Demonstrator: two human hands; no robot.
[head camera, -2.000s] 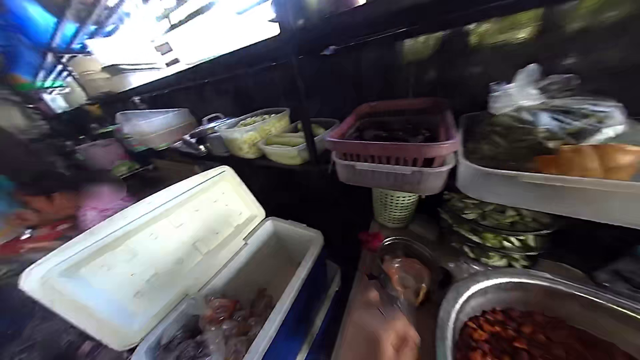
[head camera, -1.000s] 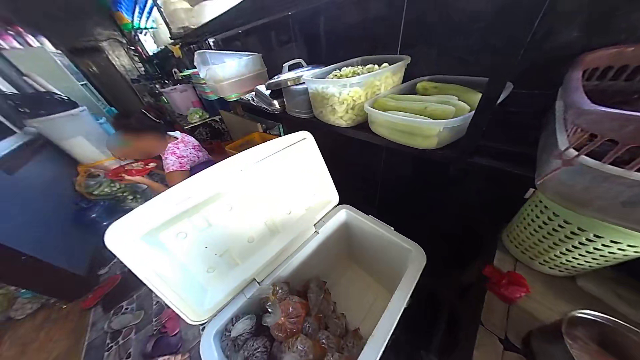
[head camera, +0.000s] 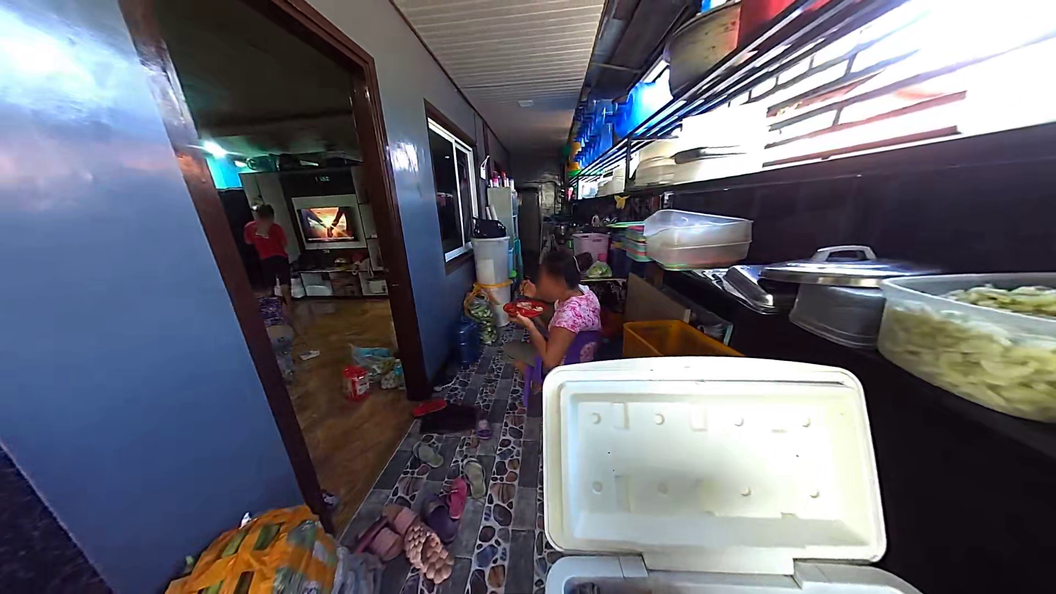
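Note:
Neither my left hand nor my right hand shows in the head view. Low at the right of centre, a cooler box (head camera: 606, 574) stands with its white lid (head camera: 709, 462) raised; only the top edge of the box shows, and its contents are almost wholly hidden. On the dark counter to the right are a translucent tub of pale sliced vegetables (head camera: 965, 355), a lidded metal pot (head camera: 837, 309) and stacked plastic containers (head camera: 697, 239). An orange crate (head camera: 676, 338) is behind the lid.
A seated person (head camera: 569, 322) holds a red plate (head camera: 525, 308) down the passage. Another person (head camera: 266, 243) stands beyond the doorway at left. Slippers (head camera: 425, 549) lie on the tiled floor, near an orange patterned bag (head camera: 260, 553). A rack (head camera: 652, 124) hangs above the counter.
The view has swung far left and up, to the passage and doorway. A blurred hand near a bowl, seen two seconds ago, is out of view.

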